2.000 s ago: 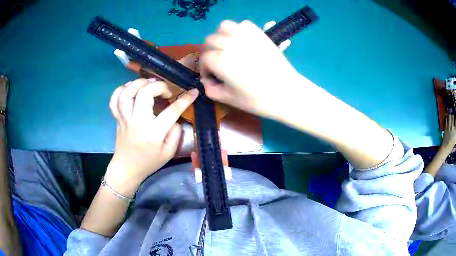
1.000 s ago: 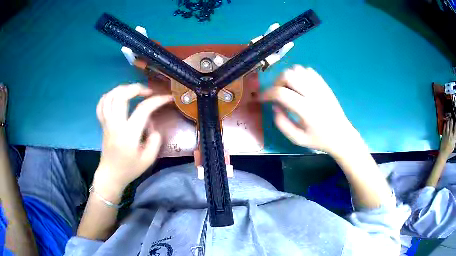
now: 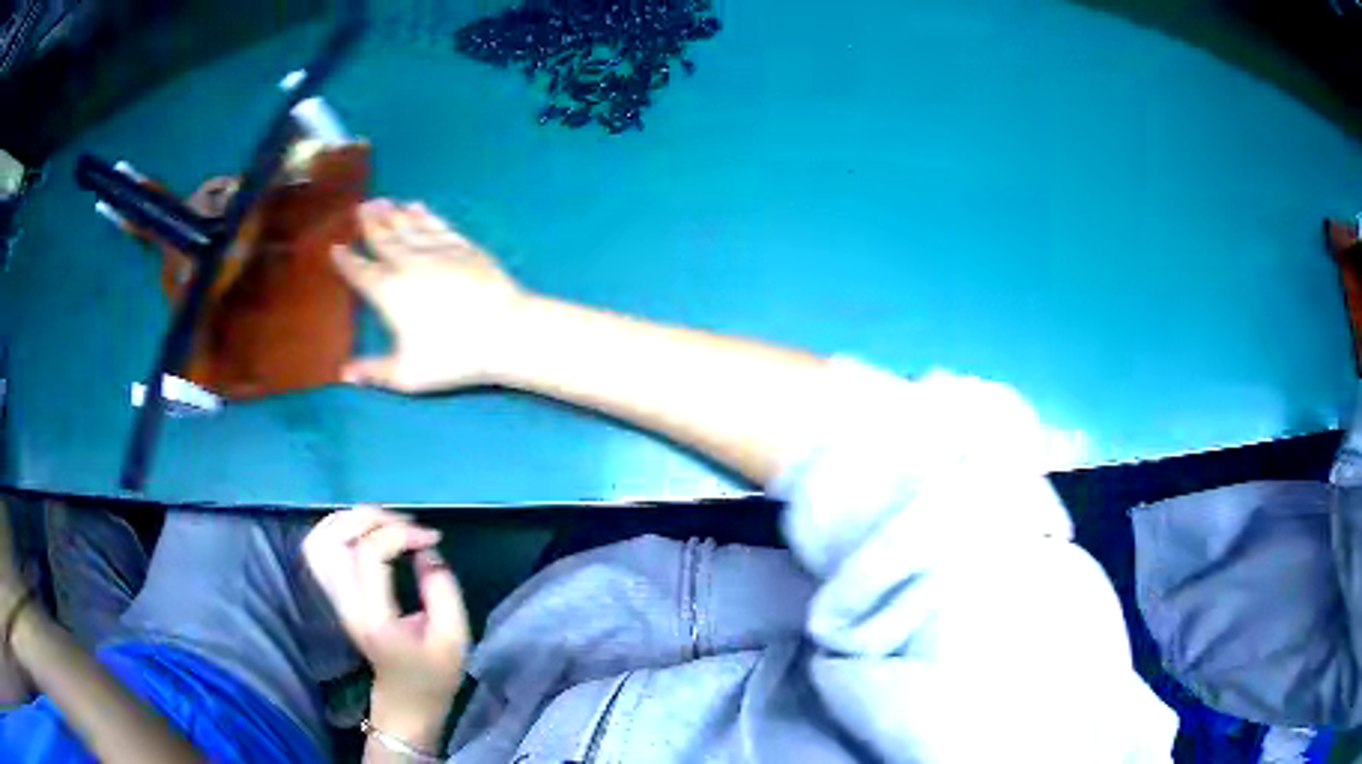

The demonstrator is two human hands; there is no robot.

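Observation:
The three-armed black assembly (image 3: pixel 185 321) lies on its reddish-brown base plate (image 3: pixel 299 306) at the far left of the table, blurred and turned. White arm holders show beside its arms. My right hand (image 3: pixel 433 299) reaches across to the left, fingers spread, at the plate's right edge; it grips nothing visible. My left hand (image 3: pixel 392 590) is below the table's front edge, its fingers curled with a gap to the thumb. A small dark spot shows near its fingertips; I cannot tell if it is a part.
A loose pile of small black parts (image 3: pixel 605 60) lies at the far side of the blue-green table (image 3: pixel 926 224). Another person's arm (image 3: pixel 90 694) is at the lower left. Part of a reddish-brown board (image 3: pixel 1349 284) shows at the right edge, above a grey-clothed person (image 3: pixel 1255 597).
The assembly and plate have moved from in front of me to the far left and turned. My right hand has crossed left to the plate; my left hand has dropped below the table edge.

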